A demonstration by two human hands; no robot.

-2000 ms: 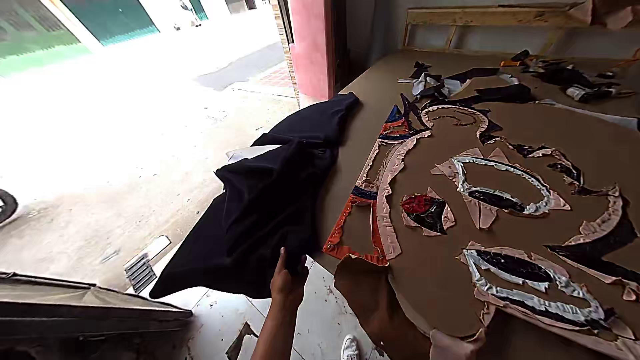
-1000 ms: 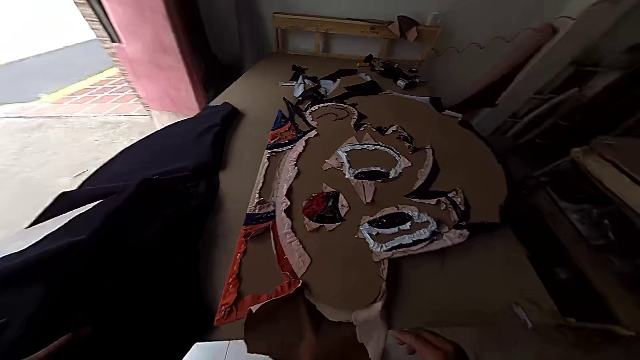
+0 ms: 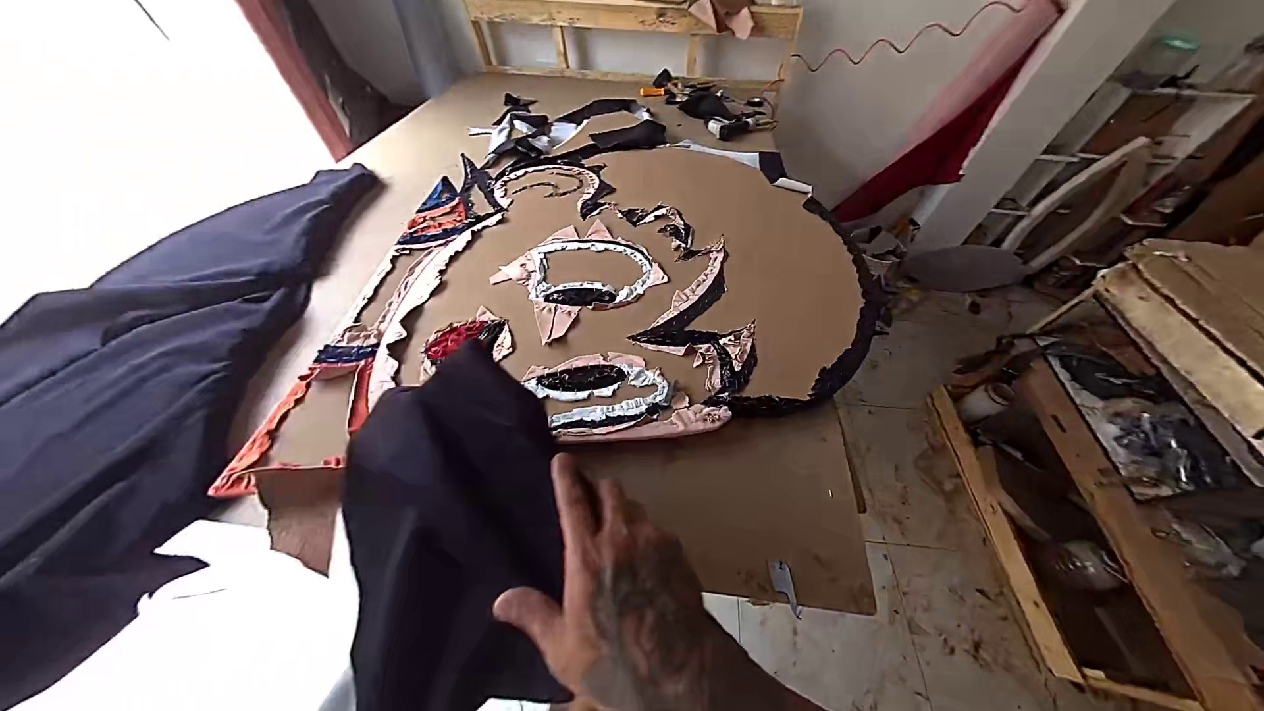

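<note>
My right hand (image 3: 612, 583) reaches in from the bottom, its thumb and fingers spread against the edge of a dark navy cloth piece (image 3: 449, 513); whether it grips the cloth is unclear. This piece stands up in front of the brown board cutout (image 3: 800, 267), whose glued fabric strips outline a cartoon-like figure. It partly hides the red patch (image 3: 454, 341) and the orange-red trim (image 3: 281, 425). A larger dark navy cloth (image 3: 148, 336) drapes over the table's left side. My left hand is out of view.
Fabric scraps and a brush (image 3: 736, 128) lie at the table's far end, before a wooden frame (image 3: 632, 15). At right stand a wooden crate (image 3: 1017, 553) and a cluttered shelf (image 3: 1096, 158). A small blade-like tool (image 3: 785, 588) lies near the table's front edge.
The view has swung right. A dark cloth piece now stands over the cutout's near left part, where none was one second ago. My right hand has come up beside it.
</note>
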